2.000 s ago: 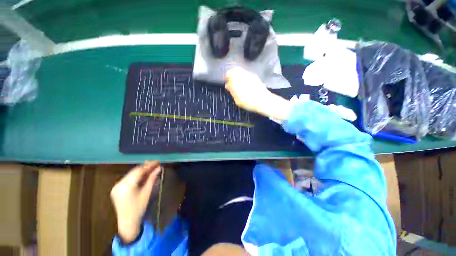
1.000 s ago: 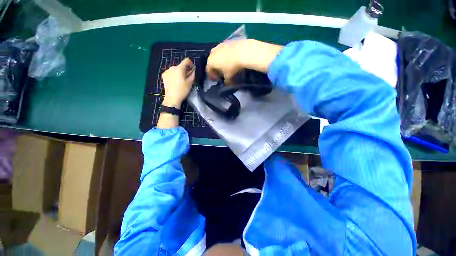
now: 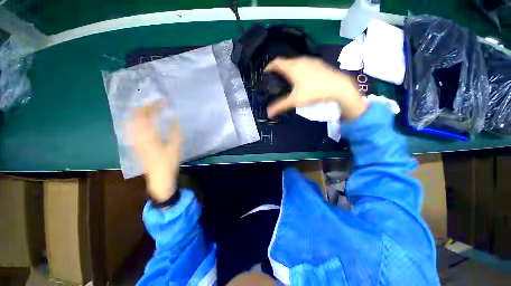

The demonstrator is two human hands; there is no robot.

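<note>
A frosted poly bag (image 3: 196,103) lies flat and slightly tilted over the left part of the black work mat (image 3: 302,134). My left hand (image 3: 154,137) is blurred, over the bag's left half, fingers apart. The black headphones (image 3: 274,44) lie on the mat to the right of the bag, touching or close to its upper right edge. My right hand (image 3: 314,84) is at their lower right, thumb and fingers spread, blurred. A white cloth (image 3: 319,111) lies just below my right hand. Whether the fingers touch the headphones cannot be told.
White cloths (image 3: 384,53) lie right of the mat. Beside them, clear-wrapped black items (image 3: 442,72) sit on a blue tray (image 3: 440,132). Crumpled clear plastic (image 3: 14,75) lies at the far left. A pale rail (image 3: 168,21) runs behind. Open cartons (image 3: 61,223) stand below the bench edge.
The bag has moved left and lies flat, with the headphones now beside it at the right. My left hand has moved left and down onto the bag. My right hand has opened and moved right.
</note>
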